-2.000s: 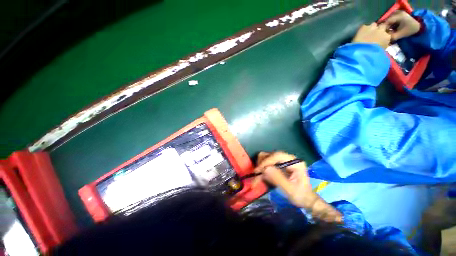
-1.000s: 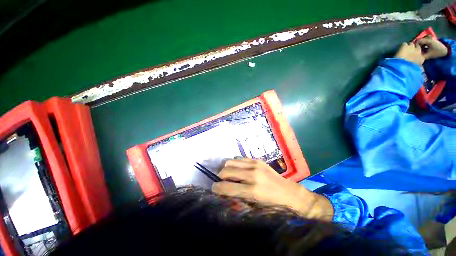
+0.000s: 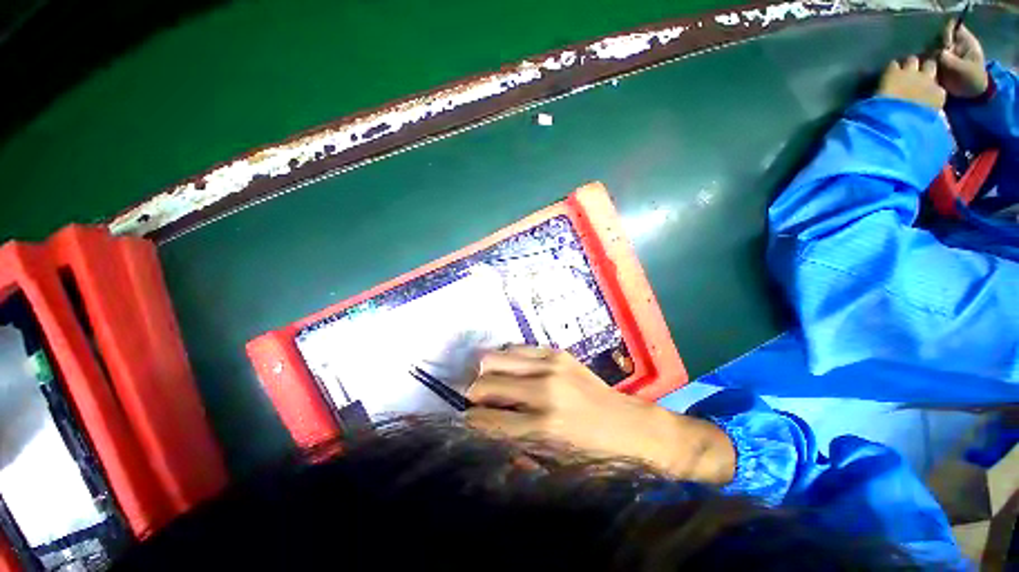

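Note:
The open tablet lies in its red-orange foam frame (image 3: 635, 293) on the green bench. Its white battery (image 3: 419, 324) fills the left and middle, and the mainboard (image 3: 564, 293) with silver patches is at the right end. A small amber part (image 3: 625, 363) shows at the board's lower right corner. My right hand (image 3: 559, 408) is over the tablet's lower edge and holds black tweezers (image 3: 440, 387), whose tips point up-left over the battery. Dark hair hides the frame's lower left edge. My left hand is not in view.
Another tablet (image 3: 50, 475) in a red frame stands at the left edge beside a red foam block (image 3: 134, 369). A chipped brown-and-white rail (image 3: 447, 106) borders the green belt (image 3: 279, 78). Another person's blue sleeve (image 3: 860, 235) and hands are at the right. A white scrap (image 3: 544, 118) lies near the rail.
My right hand with the tweezers has moved from the amber corner, two seconds ago, left over the battery. Since one second ago it has barely moved; the view has shifted slightly.

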